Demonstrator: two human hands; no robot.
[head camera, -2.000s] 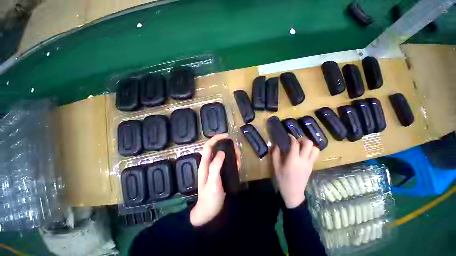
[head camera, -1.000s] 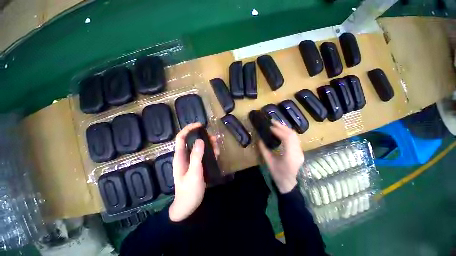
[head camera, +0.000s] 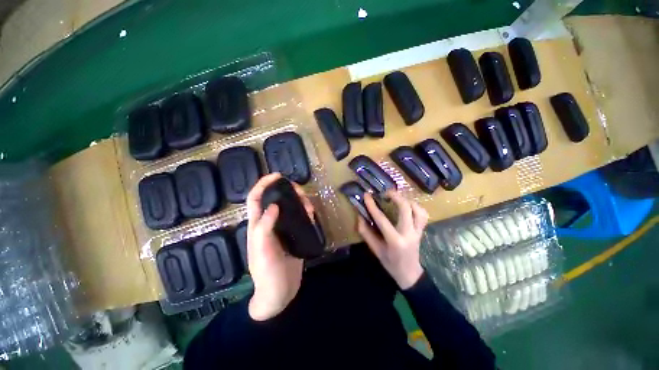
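Observation:
My left hand (head camera: 271, 271) holds a black housing (head camera: 293, 218) above the tray's right edge. My right hand (head camera: 396, 242) has its thumb and fingertips around a narrow black piece (head camera: 354, 196) on the cardboard. Part of that piece and a dark area between the fingers are hidden. Another narrow black piece (head camera: 372, 175) lies just beyond it, glossy side up. The clear blister tray (head camera: 150, 269) holds rows of black housings; the front row is partly covered by my left hand.
Loose rows of narrow black pieces (head camera: 471, 147) lie on the cardboard (head camera: 329, 90) to the right. The green conveyor (head camera: 303, 32) runs behind. Crinkled clear trays (head camera: 32, 253) are far left. White parts (head camera: 498, 264) in clear plastic and a blue stool (head camera: 607, 209) are lower right.
The narrow piece that was in my right hand now lies on the cardboard. My right hand has moved to the piece nearest the front. My left hand has tilted its housing, showing more of its face.

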